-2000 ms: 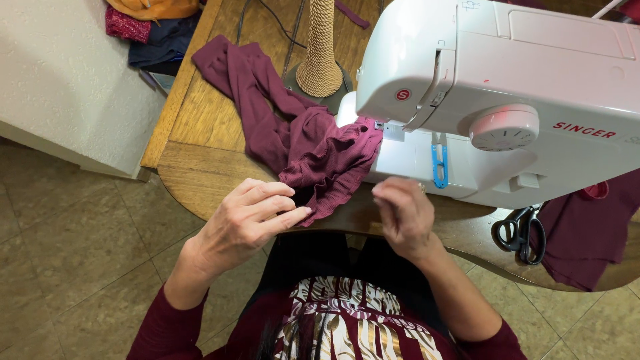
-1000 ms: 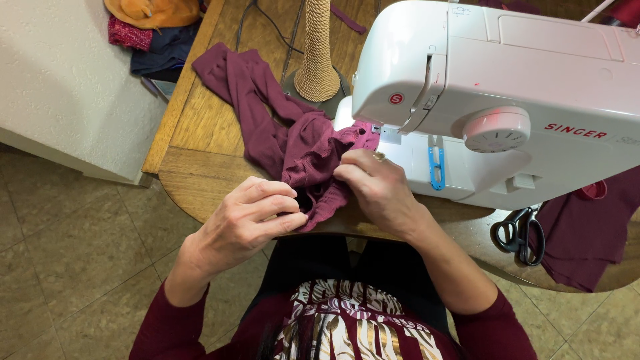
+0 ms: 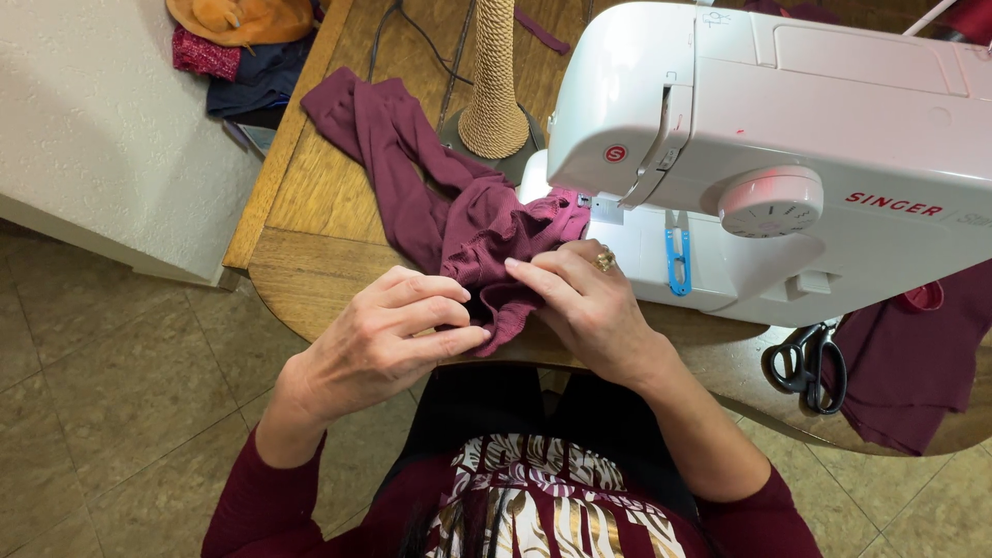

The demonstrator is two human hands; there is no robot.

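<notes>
A maroon knit garment (image 3: 418, 178) lies bunched on the wooden table, its far part stretched out to the upper left. Its right end reaches under the presser foot of a white Singer sewing machine (image 3: 775, 101). My left hand (image 3: 380, 337) pinches the garment's near edge between thumb and fingers. On the right side of the same edge, my right hand (image 3: 593, 310), with a ring on one finger, grips a fold of the fabric. Blue-handled thread snips (image 3: 678, 260) lie on the machine's bed. The fingertips under the cloth are partly hidden.
Behind the garment stands a rope-wrapped post (image 3: 493, 85) on a dark base, with a black cable (image 3: 422, 43) beside it. Black-handled scissors (image 3: 806, 368) and maroon fabric (image 3: 914, 356) lie at the right. Piled cloths (image 3: 256, 77) are beyond the table's left edge (image 3: 279, 147).
Two seconds ago my right hand was off the cloth, near the machine bed; it has moved left and taken hold of the fabric. My left hand has stayed at the garment's near edge.
</notes>
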